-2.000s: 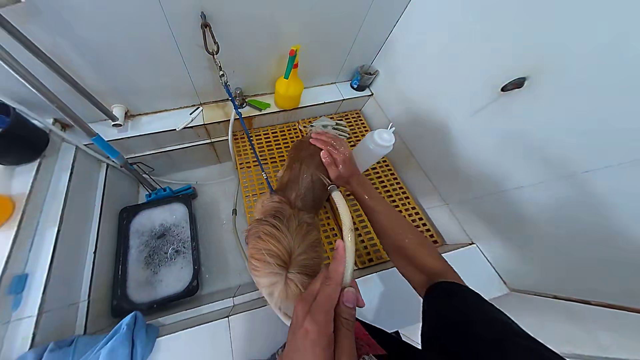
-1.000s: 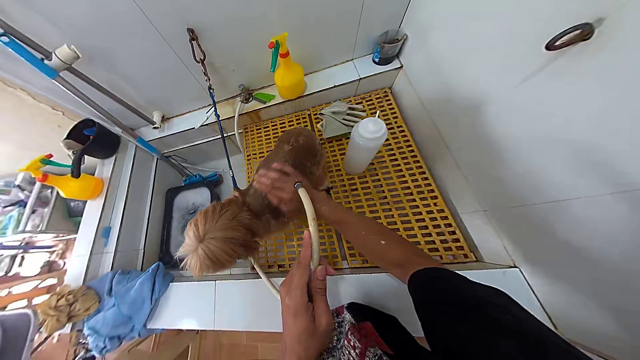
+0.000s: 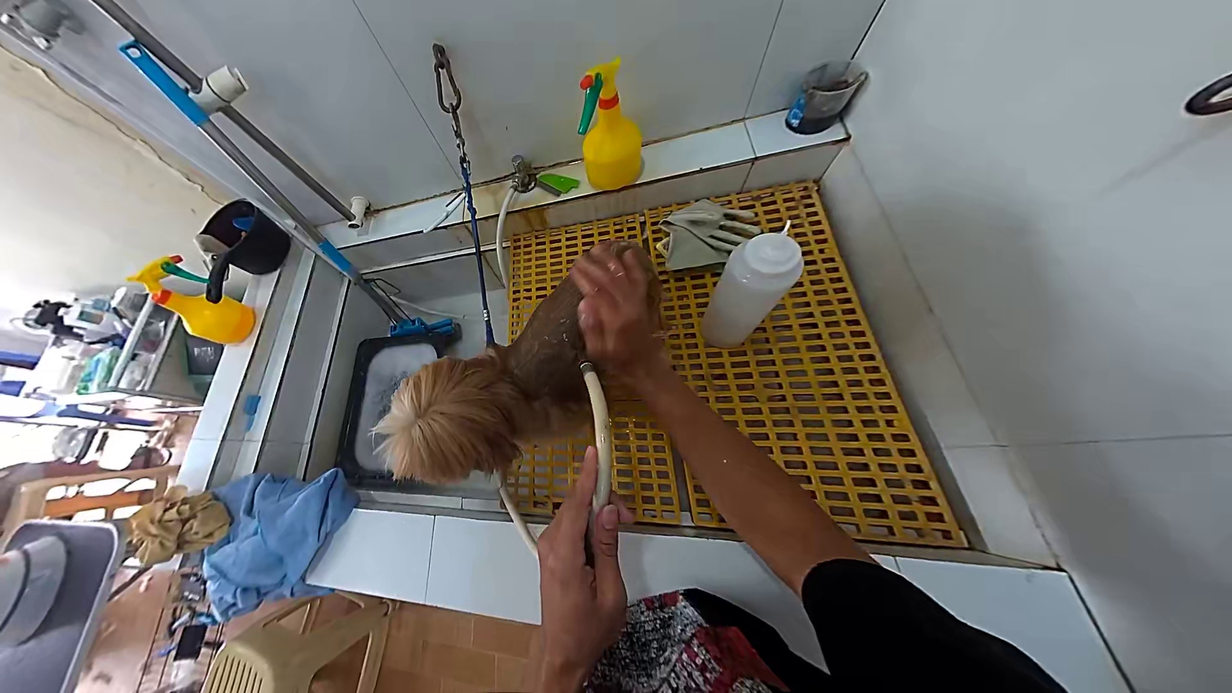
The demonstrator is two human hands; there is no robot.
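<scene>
A small wet dog (image 3: pixel 553 332) with a fluffy light-tan head stands on a yellow plastic grate (image 3: pixel 828 414) in a tiled tub, its head toward the left. My left hand (image 3: pixel 582 563) grips a cream rubber hose (image 3: pixel 599 423), whose metal end is close to the dog's side. My right hand (image 3: pixel 616 303) lies on the dog's back near the rump, fingers slightly spread. A blue leash (image 3: pixel 476 250) runs from the dog's neck up to a chain (image 3: pixel 449 87) on the wall. A white squeeze bottle (image 3: pixel 753 289) and grey-green gloves (image 3: pixel 703 234) are on the grate beyond my right hand.
A yellow spray bottle (image 3: pixel 612 144), a green brush (image 3: pixel 558 183) and a dark cup (image 3: pixel 824 96) stand along the back ledge. A black basin (image 3: pixel 361 409) of sudsy water sits left of the dog. Blue cloth (image 3: pixel 274 539) hangs over the left front edge, near a plastic stool (image 3: pixel 289 650).
The dog's head has swung to the left. My right hand moved from the rump to mid-back, then back toward the rump. The view has turned.
</scene>
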